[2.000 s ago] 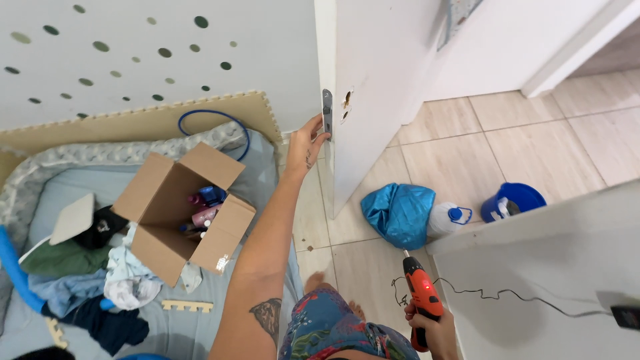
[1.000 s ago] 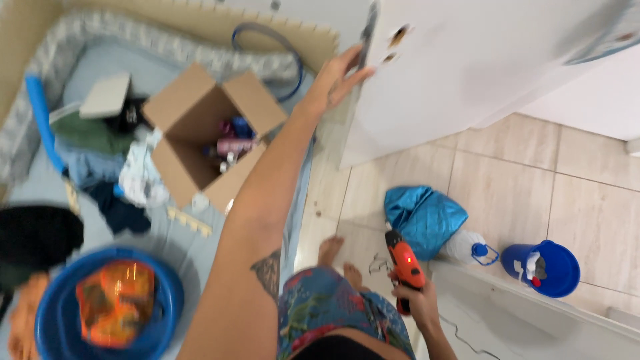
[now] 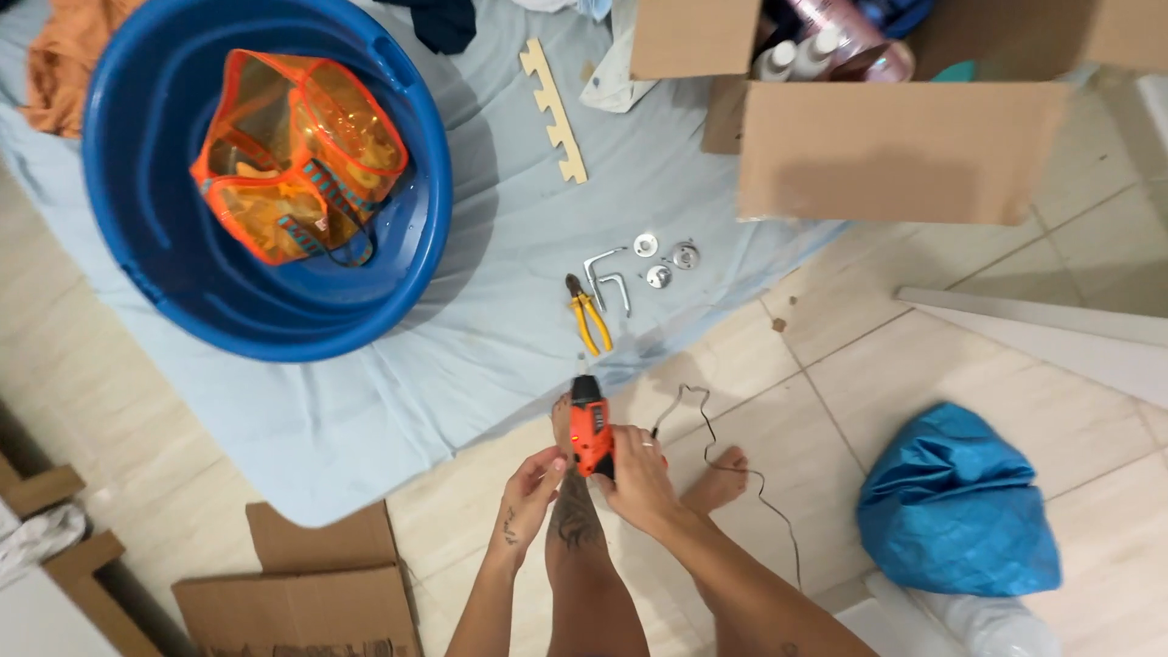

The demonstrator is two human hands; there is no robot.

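Note:
My right hand [image 3: 639, 479] grips a red and black cordless drill [image 3: 590, 424], its bit pointing toward the bed. My left hand [image 3: 533, 493] is just left of the drill's body, fingers bent and close together; whether it touches the drill or holds something small I cannot tell. Beyond the bit, yellow-handled pliers [image 3: 589, 319] lie on the light blue sheet [image 3: 511, 365]. Beside them are two metal lever door handles [image 3: 619, 290] and several round metal rosettes [image 3: 685, 255]. A thin black cable [image 3: 766, 493] runs along the floor near the drill.
A blue plastic tub [image 3: 429, 265] with an orange clear bag [image 3: 301, 164] stands on the bed at left. An open cardboard box [image 3: 885, 151] with bottles is at upper right. Near the door edge [image 3: 1022, 319] lies a blue shiny bag [image 3: 958, 502]. Flattened cardboard [image 3: 301, 611] is at lower left.
My left hand has let go of the door's edge and come down beside the drill. The drill in my right hand now points at the bed. The view has swung down and left.

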